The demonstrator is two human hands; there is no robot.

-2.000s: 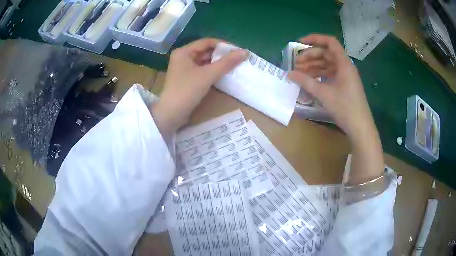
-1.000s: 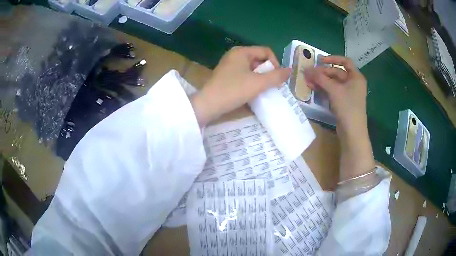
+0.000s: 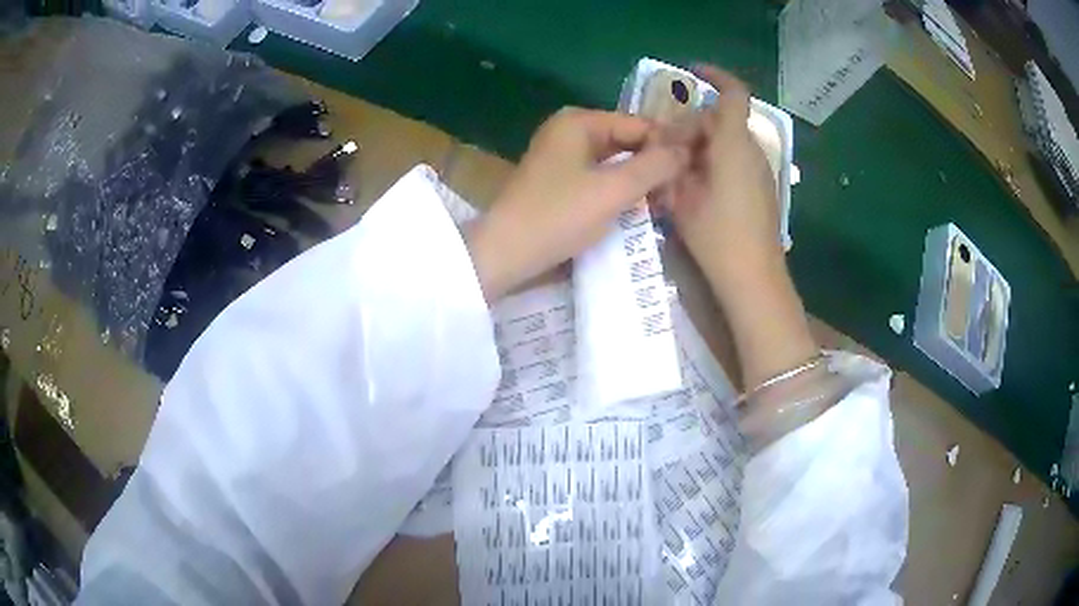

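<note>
My left hand (image 3: 568,189) holds the label sheet in use (image 3: 627,314), which hangs down below its fingers with dark print along one side. My right hand (image 3: 722,178) is beside it, its fingers touching or nearly touching my left fingertips over a blister tray (image 3: 782,130). A gold handheld device (image 3: 671,94) with a dark round spot lies in the tray, partly hidden by both hands. Whether a sticker is between my fingertips cannot be seen.
Spare label sheets (image 3: 550,503) lie below my hands. The clear cable bag (image 3: 118,178) with dark cables is at left. Another tray (image 3: 931,296) is on the green belt (image 3: 846,189) at right; more trays (image 3: 337,33) are at upper left. A white roll (image 3: 997,556) lies lower right.
The label sheet has swung to hang nearly straight down. My right hand has moved left to meet my left fingertips over the tray. The view has shifted, so the far-left trays are more cut off.
</note>
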